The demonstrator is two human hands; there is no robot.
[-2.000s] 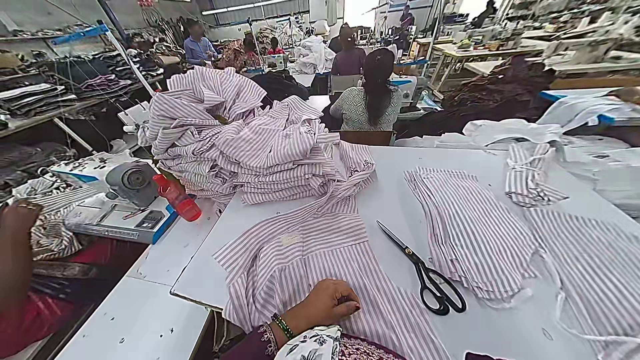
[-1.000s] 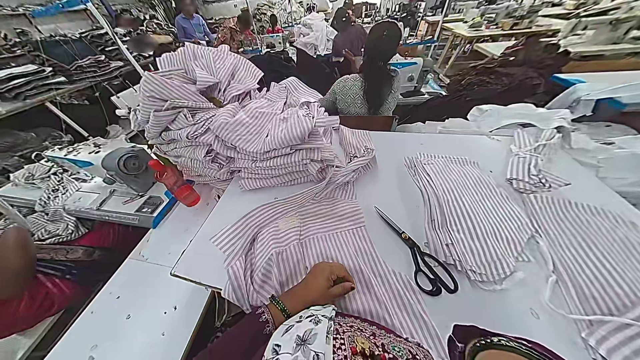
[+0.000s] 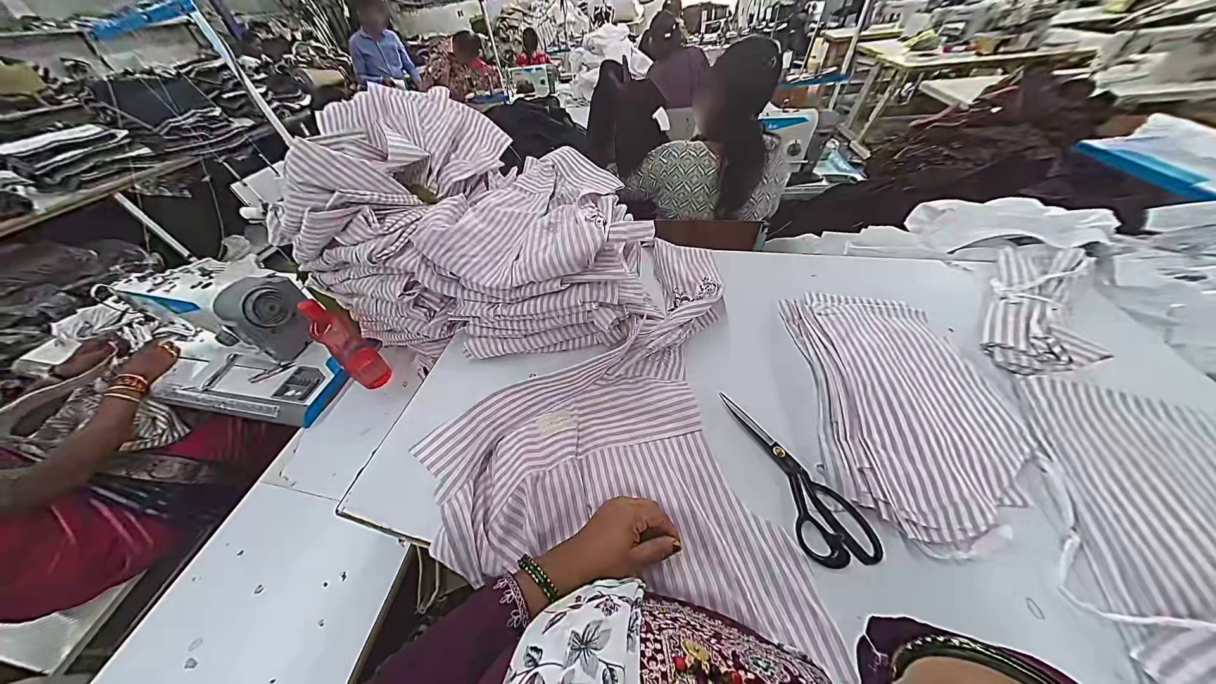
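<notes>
My left hand [image 3: 627, 541] rests on a striped garment [image 3: 589, 437] laid over the table, its fingers curled in and nothing seen in them. At the bottom right edge only my right wrist with bangles [image 3: 950, 655] shows; the hand itself is out of frame. Black-handled scissors [image 3: 807, 494] lie half open between the garment and a stack of striped cut pieces [image 3: 902, 418]. A tied striped bundle [image 3: 1035, 309] and more striped cloth [image 3: 1130, 484] with white ties lie farther right.
A high pile of striped garments [image 3: 456, 228] covers the back left of the table. Beside it, a red bottle [image 3: 344, 344] leans near a sewing machine [image 3: 266, 332], where a co-worker's hands [image 3: 133, 370] hold cloth. A person [image 3: 712, 171] sits beyond the table.
My right wrist, not seen two seconds ago, has come in at the bottom right. My left hand has stayed on the garment. The scissors and stacks have not moved.
</notes>
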